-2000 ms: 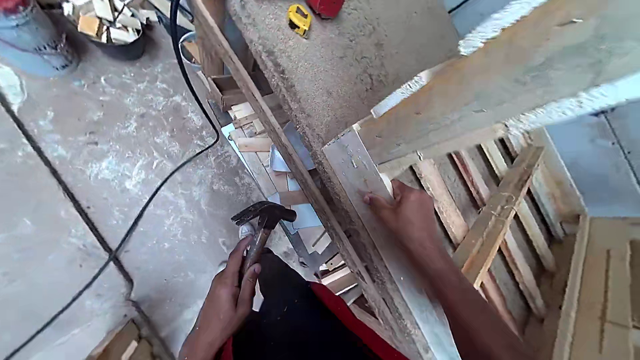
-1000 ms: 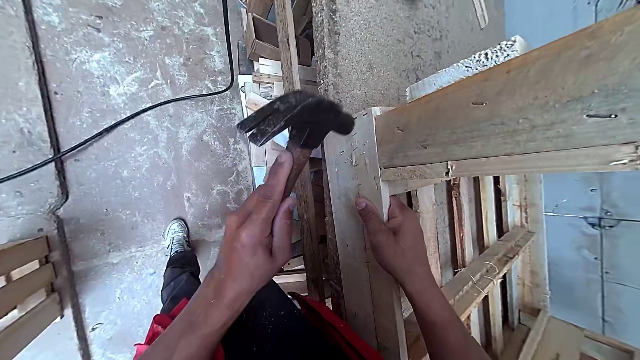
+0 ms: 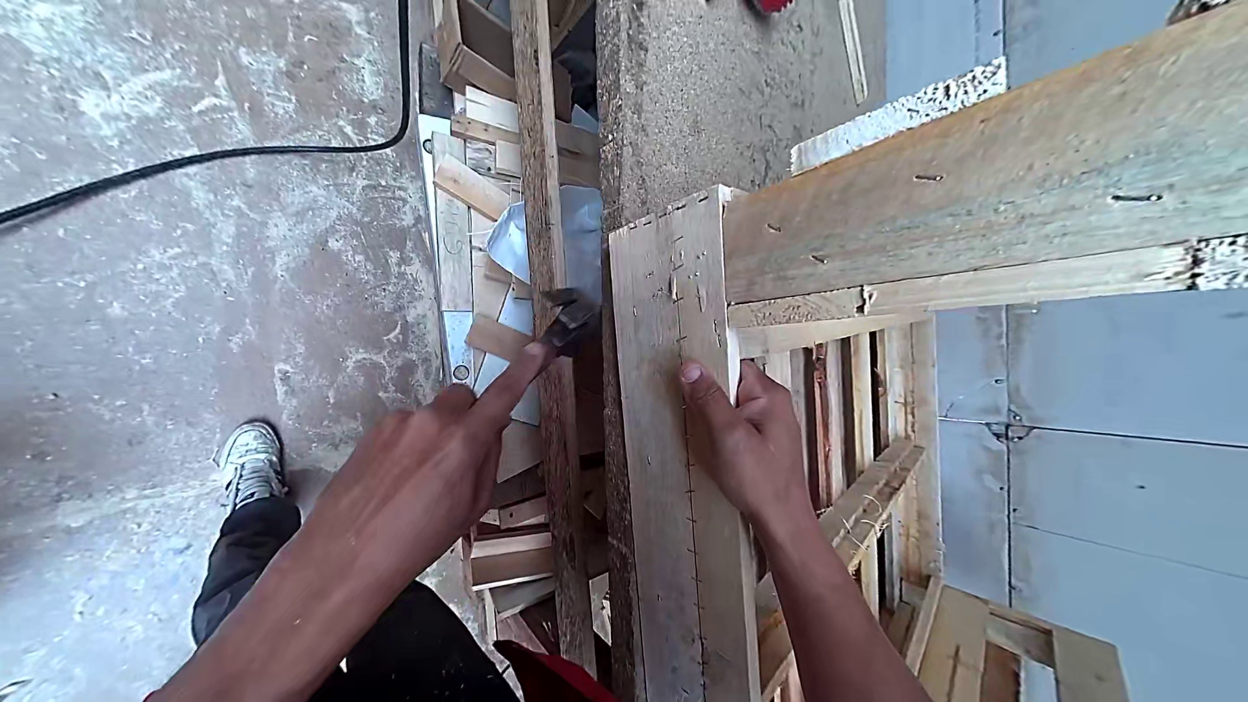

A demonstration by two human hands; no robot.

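Note:
My left hand [image 3: 439,444] is closed around the handle of a claw hammer [image 3: 570,322], its index finger stretched along toward the dark, blurred head. The hammer head is over a narrow wooden rail, left of a pale wooden board [image 3: 658,429] that carries rows of staples or nails. On the board's right edge, my right hand [image 3: 746,434] grips with the thumb on top and the fingers curled behind, partly hidden. The board meets a thick wooden beam [image 3: 975,185] of a slatted wooden frame [image 3: 877,487]. Bent staples stick out of the beam.
Wood offcuts [image 3: 473,185] are piled beneath the narrow rail [image 3: 541,195]. A rough-surfaced bench [image 3: 712,88] runs behind the board, with a red object [image 3: 770,4] at the top edge. A black cable [image 3: 224,154] crosses the concrete floor, and my shoe [image 3: 252,458] is at lower left.
The hammer, raised large in view a second ago, is now lower and farther from the camera, over the rail. My right hand still grips the board. The view has shifted since the first frame.

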